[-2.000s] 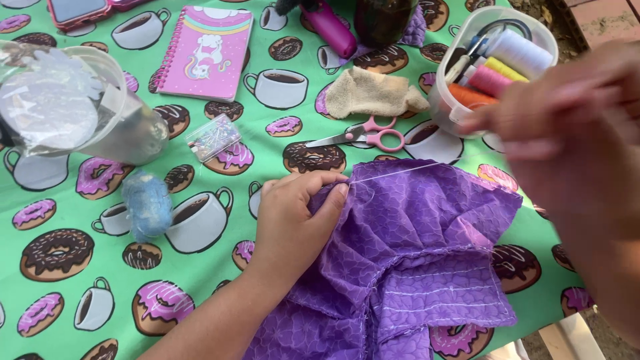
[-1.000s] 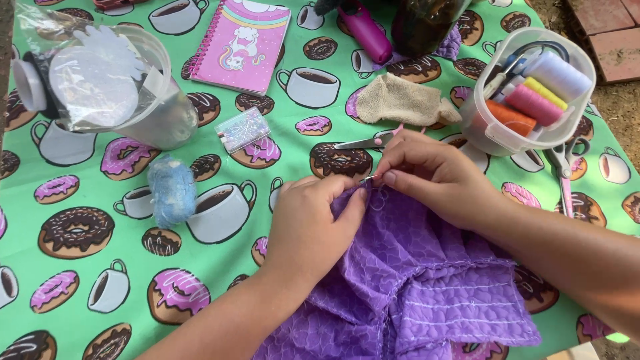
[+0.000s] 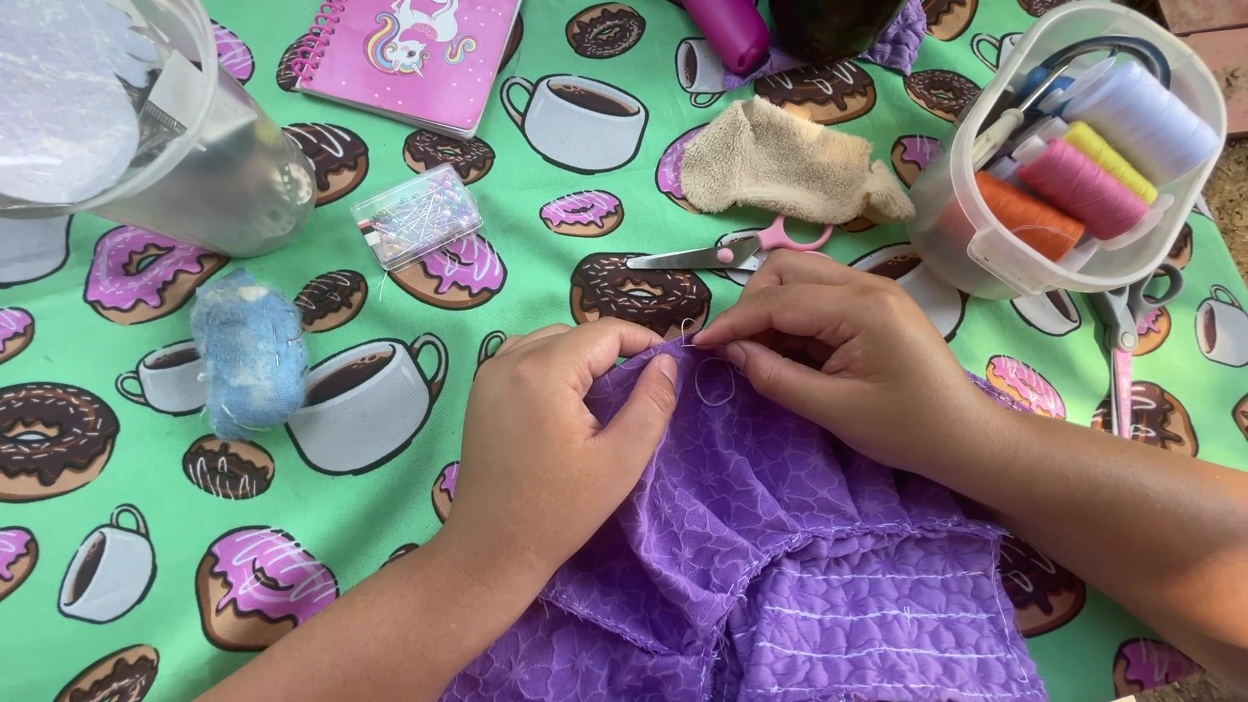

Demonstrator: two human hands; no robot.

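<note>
Purple patterned fabric with white stitched lines lies across the lower middle. My left hand pinches its upper edge between thumb and fingers. Close beside it on the right, my right hand has thumb and fingertips together at the same edge, on what looks like a sewing needle, mostly hidden by the fingers. A loop of pale thread lies on the fabric just below the fingertips. Small scissors with pink handles rest behind my right hand, partly hidden by it.
A plastic tub with thread spools stands right, larger scissors beside it. A beige cloth, a box of pins, a blue pincushion, a pink notebook and a clear container are on the donut-print tablecloth.
My right hand, raised at the right with the thread stretched from the fabric two seconds ago, has come down to the fabric edge beside my left hand. The thread now hangs in a loop.
</note>
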